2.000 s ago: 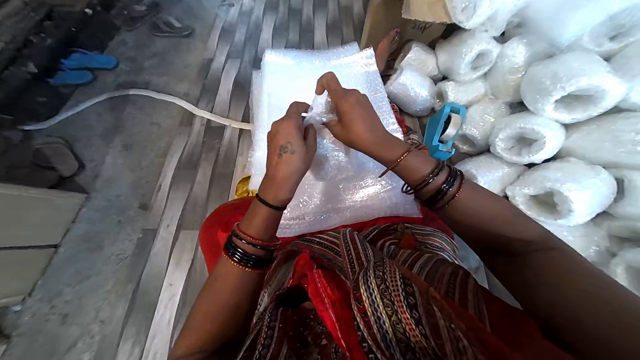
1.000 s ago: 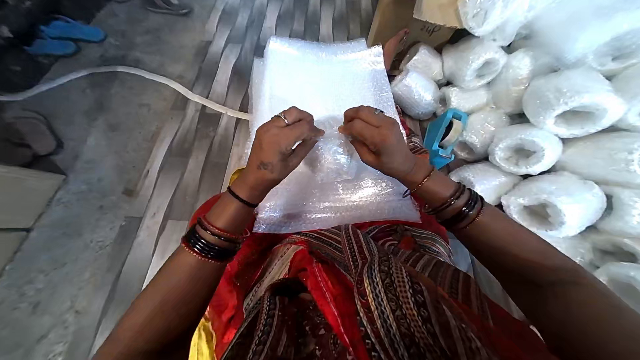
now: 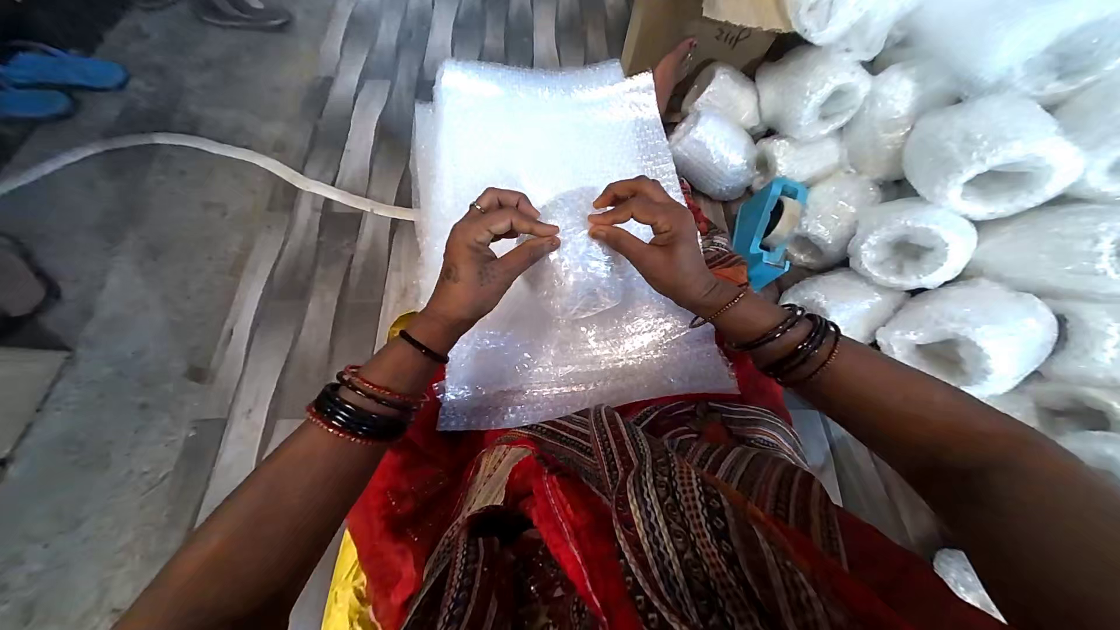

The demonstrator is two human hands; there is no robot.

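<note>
A stack of bubble wrap sheets point(image 3: 542, 131) lies over my lap. On it, between my hands, is a clear, glossy plastic piece point(image 3: 582, 271) with a rounded outline; whether it is a bag or film I cannot tell. My left hand point(image 3: 494, 254) is at its upper left, thumb and index fingertips pinched together at its edge. Opposite, my right hand point(image 3: 652, 236) has its thumb and fingertips close together near the upper right edge. The clear plastic makes it hard to see whether either hand holds it. Both wrists wear bangles.
A blue tape dispenser point(image 3: 761, 232) with a tape roll stands right of the sheets. Many bubble-wrapped hollow bundles point(image 3: 993, 157) are piled at the right, by a cardboard box point(image 3: 665, 44). A white hose or cable point(image 3: 254, 157) crosses the floor at left; blue sandals point(image 3: 66, 70) lie beyond.
My hands, close together at a bunched bit of clear plastic two seconds ago, have moved apart to either side. The plastic now lies flatter on the sheets.
</note>
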